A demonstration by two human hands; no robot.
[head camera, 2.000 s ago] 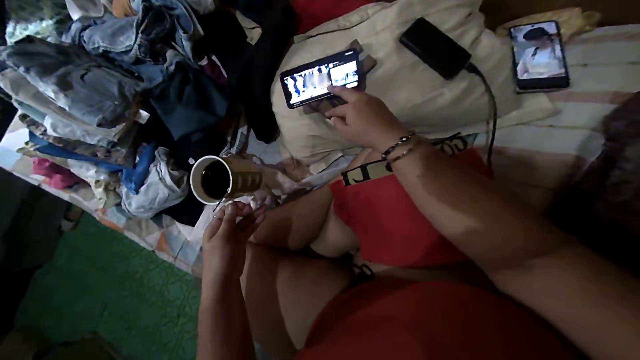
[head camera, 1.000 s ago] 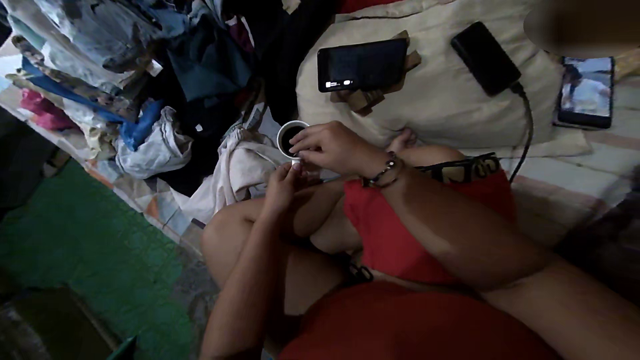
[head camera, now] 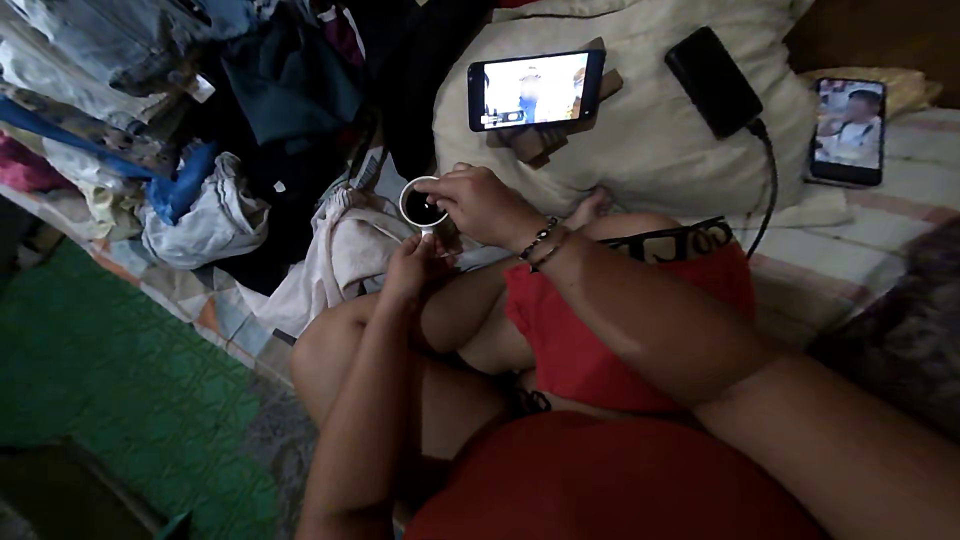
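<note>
My left hand (head camera: 414,262) grips the handle of a white-rimmed cup (head camera: 406,196) with dark liquid in it. Over the cup's right side reaches my right hand (head camera: 472,199), its fingers bent at the rim; whether they hold anything is hidden. A phone (head camera: 536,90) with a lit screen leans on a brown cardboard piece (head camera: 536,144) on the beige pillow (head camera: 630,161), just beyond my right hand. Bracelets (head camera: 541,244) circle my right wrist.
A black power bank or similar device (head camera: 712,82) with a cable (head camera: 770,184) lies on the pillow. Another lit phone (head camera: 849,131) rests at the right. Piled clothes (head camera: 292,82) fill the upper left, a whitish cloth (head camera: 352,247) lies by the cup, and the green floor (head camera: 142,360) is lower left.
My right hand has moved from the phone on the pillow to the cup. That phone's screen looked dark a second ago and is bright now. The view has shifted.
</note>
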